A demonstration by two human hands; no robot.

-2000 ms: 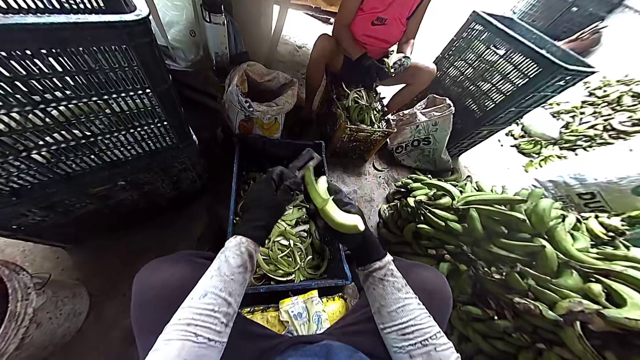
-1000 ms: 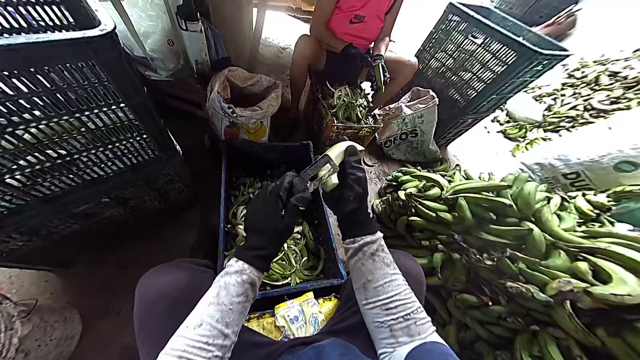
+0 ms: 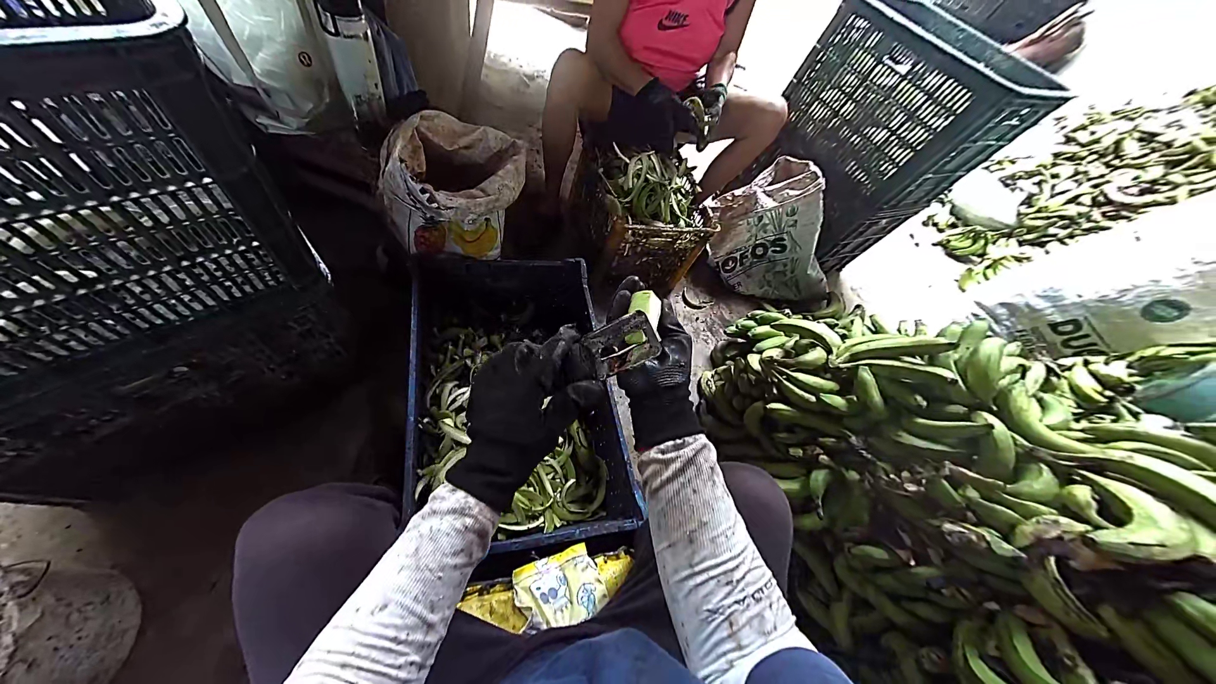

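Note:
My left hand point(image 3: 518, 408), in a black glove, is closed on the handle of a peeling tool point(image 3: 619, 346) with a flat, framed metal head. Facing it, my right hand point(image 3: 662, 370), also gloved in black, grips a green plantain point(image 3: 645, 306) whose pale end shows above the tool; the glove and tool hide the rest. The tool's head lies against the plantain. Below both hands stands a blue plastic crate point(image 3: 622, 465) with green plantain peels point(image 3: 556, 484) inside. A big heap of green plantains point(image 3: 912, 408) lies to the right.
Tall dark crates point(image 3: 123, 209) rise at the left. Ahead are an open sack point(image 3: 451, 180), a seated person point(image 3: 665, 57) handling a plantain over a crate of peels point(image 3: 665, 247), and a printed sack point(image 3: 774, 233). A green crate point(image 3: 883, 104) stands behind it. More plantains point(image 3: 1121, 161) lie at the far right.
The plantain was curved across my right hand two seconds ago; now it points up and away from me. My hands and the tool have shifted relative to it. The other person's hands have moved too.

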